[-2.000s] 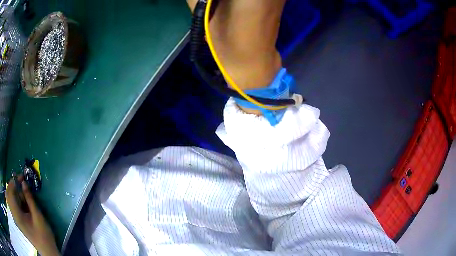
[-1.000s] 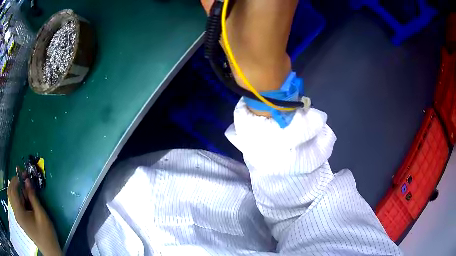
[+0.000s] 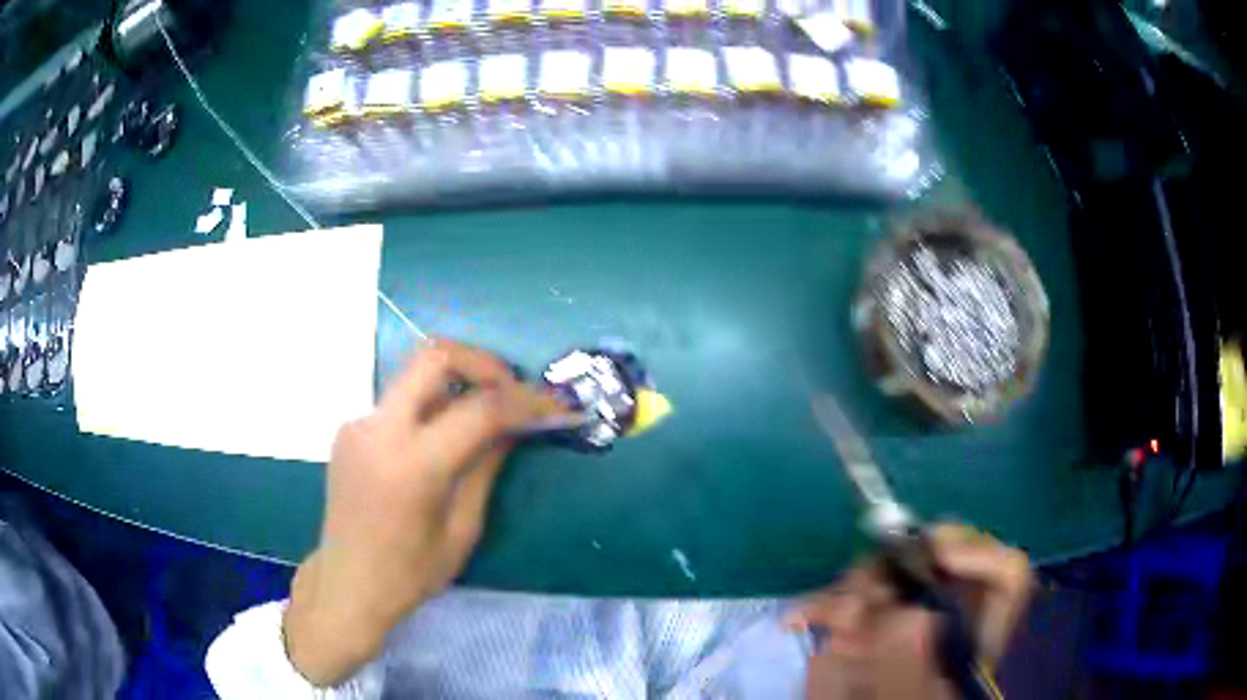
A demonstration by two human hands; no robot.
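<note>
A small round circuit board (image 3: pixel 591 390) with silver and white parts in a dark housing lies on the green mat, a yellow tab (image 3: pixel 651 410) at its right edge. My left hand (image 3: pixel 424 451) is at the board's left side, fingers pinched on slim dark tweezers (image 3: pixel 536 417) that reach the board. Thin solder wire (image 3: pixel 404 317) runs from the upper left to my left fingers. My right hand (image 3: pixel 944 602), blurred, holds a soldering iron (image 3: pixel 896 527) with a black handle and silver barrel. Its tip points up and left, apart from the board.
A round bowl (image 3: pixel 875 321) of silvery scraps stands at the right. A clear tray (image 3: pixel 588 171) with rows of white-and-yellow pieces lies at the far side. White paper (image 3: pixel 219 349) lies left, small dark units (image 3: pixel 114 203) beyond it. Black equipment (image 3: pixel 1128 301) stands far right. Another person's sleeve (image 3: pixel 48 622) shows lower left.
The view has swung from my lap and the bench edge to the bench front. The right hand, mostly cut off before, now shows over the bench with the iron. The left hand stays at the board.
</note>
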